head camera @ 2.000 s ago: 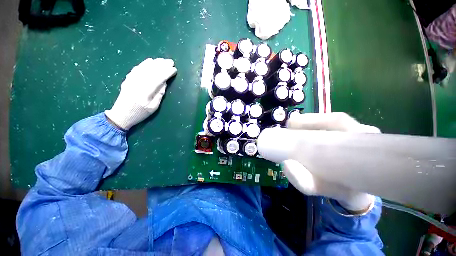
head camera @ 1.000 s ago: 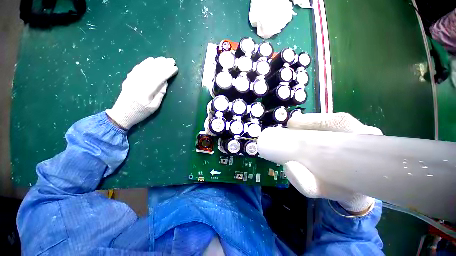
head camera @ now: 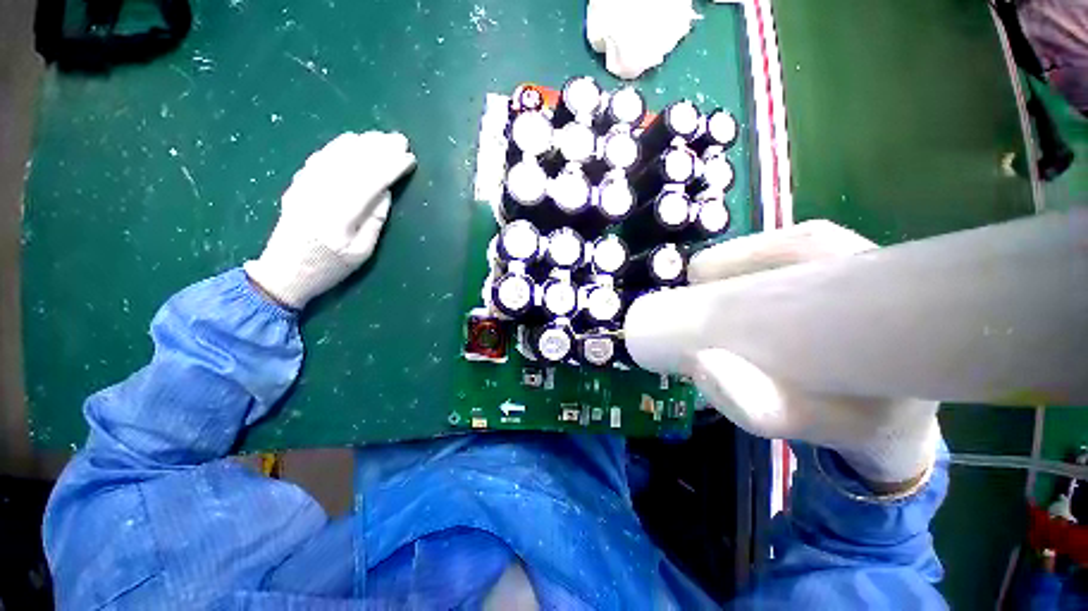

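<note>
A green circuit board (head camera: pixel 549 400) lies on the green mat, its white arrow near the front edge. Rows of upright black capacitors (head camera: pixel 570 189) with silver-white tops cover most of it. My right hand (head camera: pixel 782 412), in a white knit glove, is closed around a long white glue syringe (head camera: pixel 859 322). The syringe lies nearly level, and its thin needle points left at the capacitors' front rows. Its wide end runs out of the right edge. My left hand (head camera: pixel 334 215), also gloved, rests on the mat left of the board, holding nothing, its fingers close together.
A crumpled white cloth (head camera: pixel 638 34) lies beyond the board. A black loop (head camera: pixel 113 30) is at the far left corner. A white-and-red strip (head camera: pixel 772 131) borders a green conveyor (head camera: pixel 889 119) on the right. A clear hose (head camera: pixel 1014 462) trails at the right. Part of a person's sleeve (head camera: pixel 1059 48) shows top right.
My right hand and the syringe have shifted slightly right, and the syringe's wide end has swung up and away in view. The left hand stays in place on the mat.
</note>
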